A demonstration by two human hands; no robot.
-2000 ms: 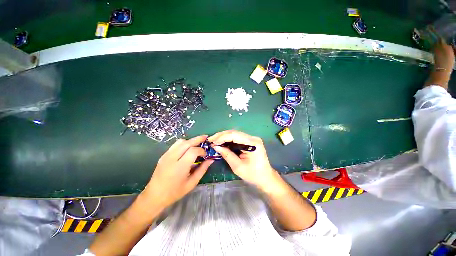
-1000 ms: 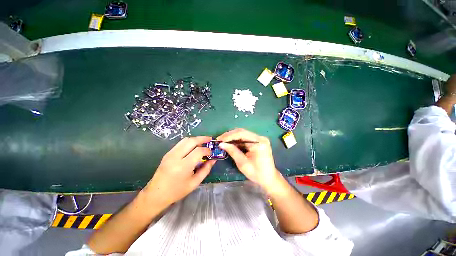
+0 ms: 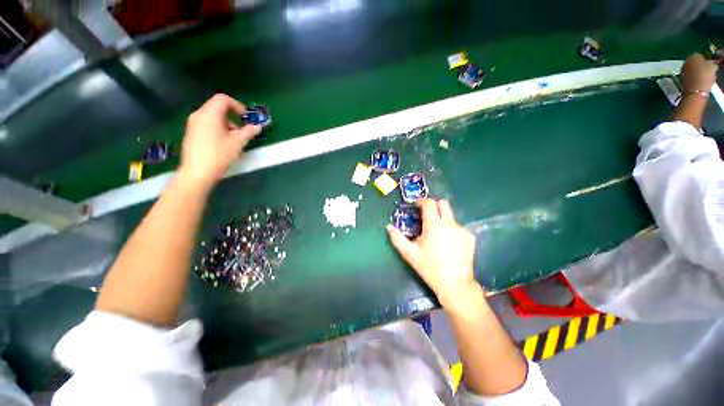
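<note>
My left hand [image 3: 213, 139] is over the conveyor belt beyond the white rail, its fingers on a watch housing [image 3: 256, 116]. My right hand [image 3: 441, 247] is on the bench with thumb and fingers around another watch housing [image 3: 408, 221]. No tweezers can be made out in it. Two more housings lie just beyond, one [image 3: 413, 187] close by and one [image 3: 386, 161] further up, with yellow-and-white batteries [image 3: 385, 184] beside them. A small white heap [image 3: 341, 212] lies left of them, and a dark heap of small components [image 3: 244, 250] further left.
The white rail [image 3: 333, 141] crosses between bench and belt. Spaced housings lie on the belt, at left [image 3: 156, 152] and right [image 3: 471, 75]. Another person's hand [image 3: 698, 74] and white sleeve are at the right. A thin pale stick [image 3: 599, 187] lies on the bench. A red frame [image 3: 548, 299] is below.
The view has turned and shifted. My hands have parted: the left reached over the rail to a housing on the belt, the right moved to a housing at the bench group. The tweezers no longer show.
</note>
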